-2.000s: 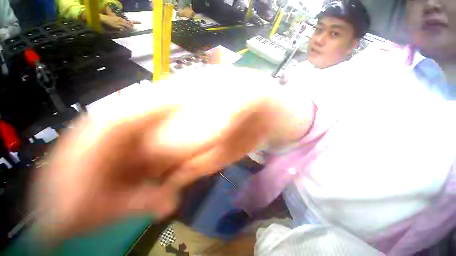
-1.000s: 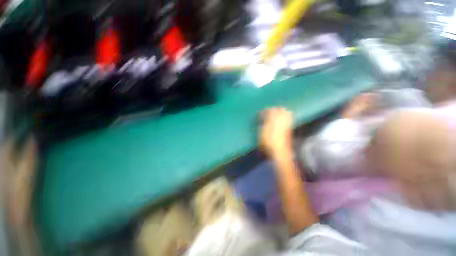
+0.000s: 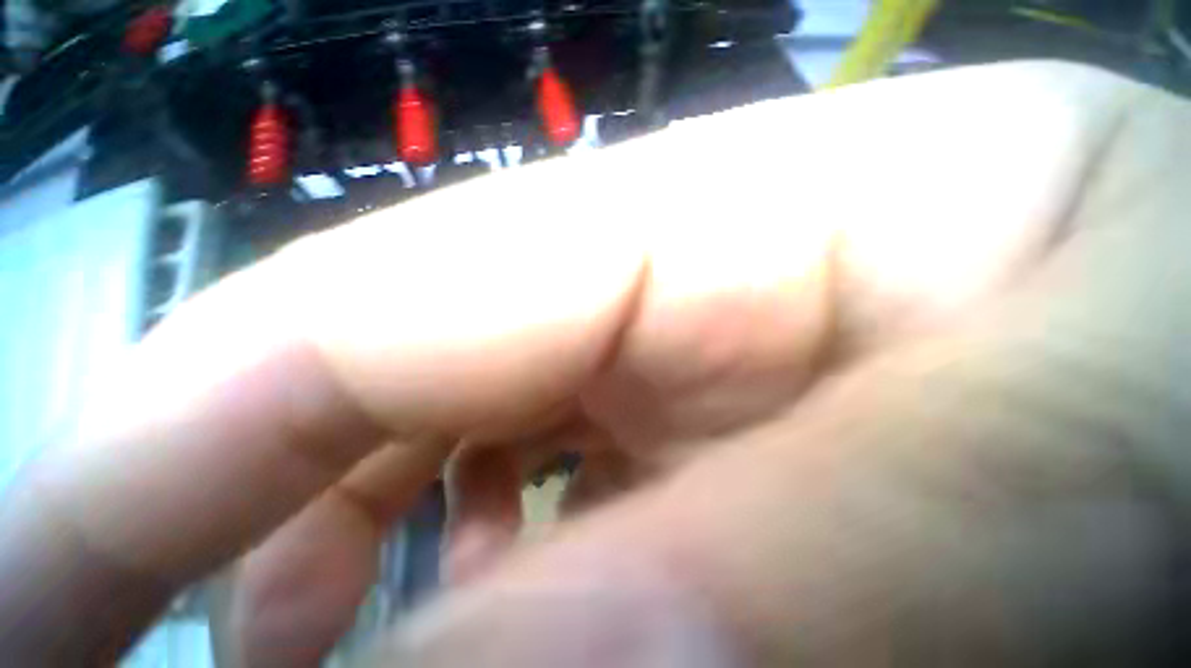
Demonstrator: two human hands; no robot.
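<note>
A large blurred hand fills most of the view, very close to the camera, with its wrist side at the right edge and its curled fingers towards the left. No sleeve shows, so whose hand it is cannot be told for certain. I cannot make out my left hand or my right hand. Above the large hand stand toggle clamps with red grips, one at the left (image 3: 269, 144), one in the middle (image 3: 415, 125) and one at the right (image 3: 558, 107). The large hand hides the bench below them.
A white tray (image 3: 72, 281) lies at the left, with a pocketed edge piece (image 3: 175, 261) beside it. A yellow post (image 3: 886, 39) stands at the top right, near white sheets. Dark equipment runs along the top, with another red grip (image 3: 148, 29) at the upper left.
The view has swung left from the bench's right side. The large hand now covers the green mat. The two hands seen low at the bench one second ago no longer show clearly.
</note>
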